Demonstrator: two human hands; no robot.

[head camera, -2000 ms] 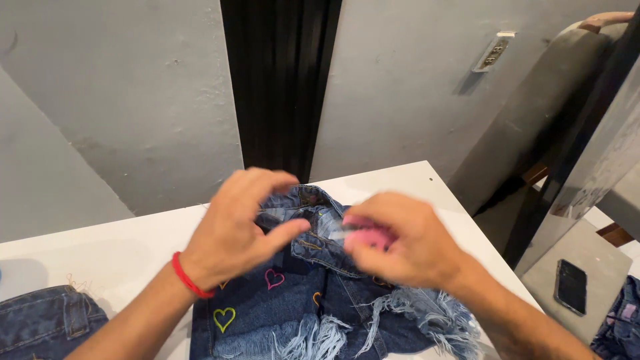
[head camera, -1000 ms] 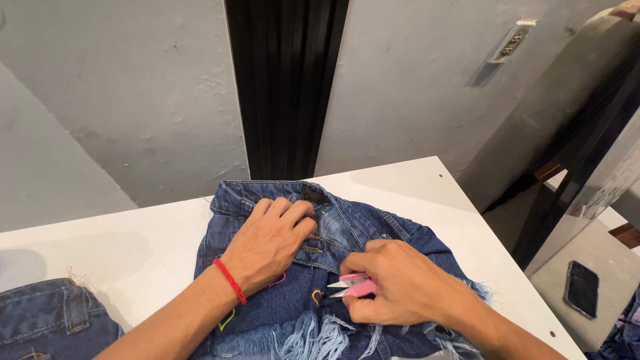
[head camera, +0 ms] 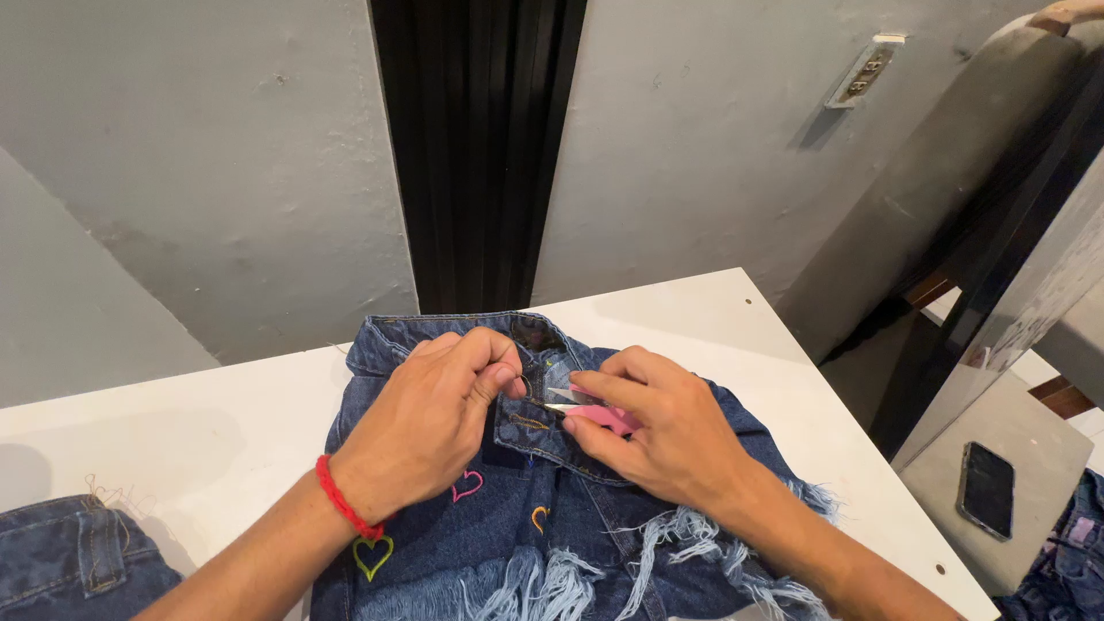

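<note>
A frayed dark denim garment (head camera: 509, 509) with embroidered hearts lies on the white table, its waistband toward the wall. My left hand (head camera: 440, 414), with a red cord bracelet at the wrist, pinches something too fine to make out, perhaps a thread, just above the buttonhole end of the waistband. Small pink-handled thread snips (head camera: 604, 418) are in my right hand (head camera: 664, 423). Their blades are parted and point left, close to my left fingertips, over the waistband.
Another denim piece (head camera: 78, 552) with loose threads lies at the left on the white table (head camera: 216, 423). A phone (head camera: 987, 490) rests on a lower surface at the right, near more denim (head camera: 1061, 552). A gray wall with a black ribbed panel (head camera: 479, 155) stands behind.
Both hands were raised and blurred two seconds ago, then came down onto the denim. Since one second ago, my left hand has lifted into a pinch and the snips have come close to it.
</note>
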